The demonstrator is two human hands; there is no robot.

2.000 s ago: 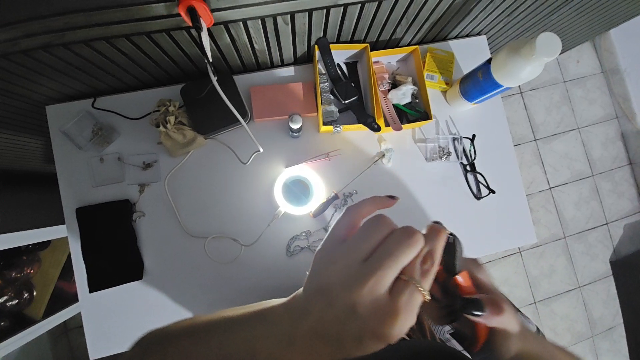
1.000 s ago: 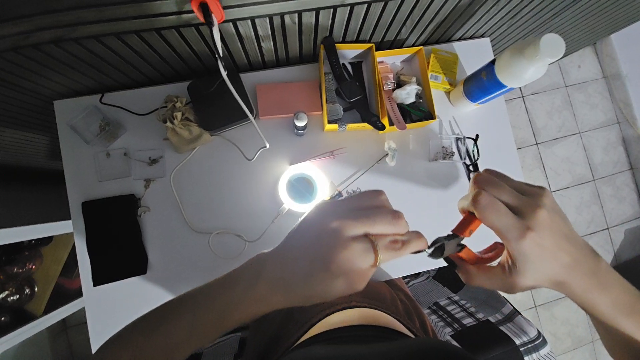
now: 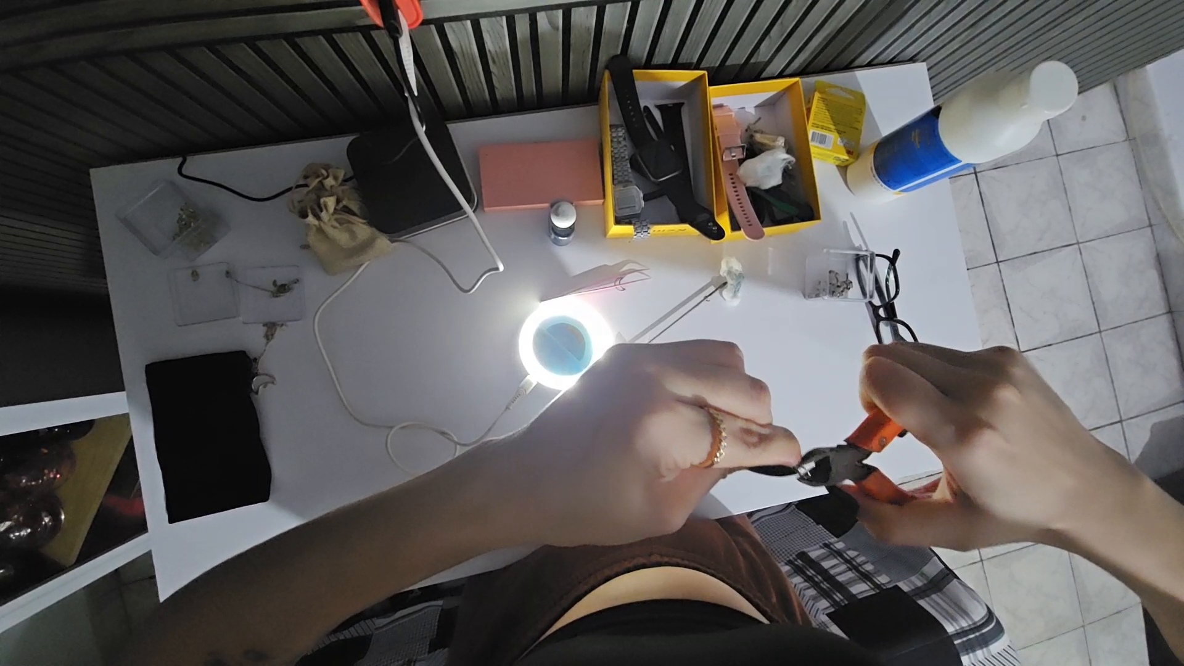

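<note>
My right hand (image 3: 962, 444) grips a pair of pliers with orange handles (image 3: 874, 433), above the table's front right edge. The dark jaws point left and meet the fingertips of my left hand (image 3: 675, 435). Those fingers are pinched on something small and shiny at the jaws, too small to name. A gold-coloured ring (image 3: 716, 438) is on a finger of my left hand. Just beyond that hand glows a ring light (image 3: 564, 342) with a blue centre. Tweezers (image 3: 684, 311) lie beside it, partly behind the hand.
Two yellow boxes (image 3: 708, 157) with watches and straps stand at the back, near a white bottle with a blue label (image 3: 962, 134). Glasses (image 3: 890, 296) and a clear box (image 3: 837, 275) lie at right. A black pouch (image 3: 208, 435), small clear boxes and a white cable are at left.
Two seconds ago my hands were close together over the pliers. They have since moved apart, bringing the jaws into sight, and my right hand is now farther right.
</note>
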